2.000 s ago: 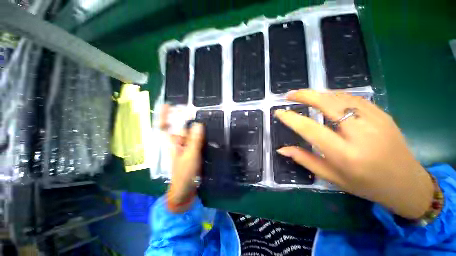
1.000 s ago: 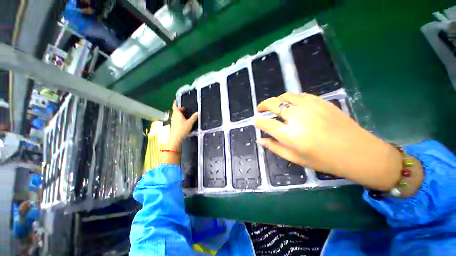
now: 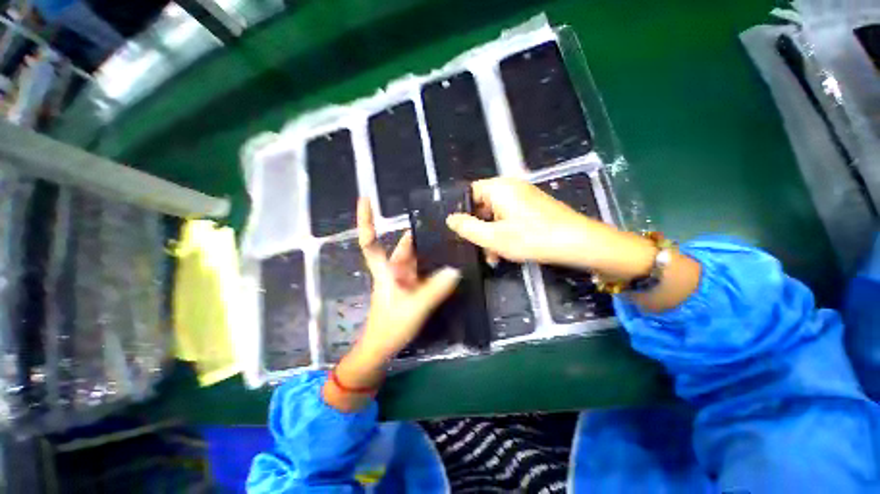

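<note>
A black phone housing (image 3: 447, 256) is held upright in the picture above the lower row of a clear blister tray (image 3: 278, 203). My right hand (image 3: 526, 224) grips its upper end between thumb and fingers. My left hand (image 3: 393, 294) is at its left side, fingers spread, thumb over or near its face; whether it touches is unclear from blur. The tray has two rows of pockets with black housings. Its upper left pocket shows whitish and empty. No adhesive strip can be made out at my fingers.
Yellow liner paper (image 3: 206, 299) lies left of the tray. Stacked filled trays (image 3: 92, 289) stand at the far left, under a grey rail (image 3: 106, 164). More stacked trays (image 3: 820, 125) are at the right. A blue sleeve shows at the right edge. The surface is green (image 3: 666, 145).
The housing from the upper left pocket is out of the tray, and a housing is now held over the middle. My left hand has moved right and down from that pocket. The view has shifted.
</note>
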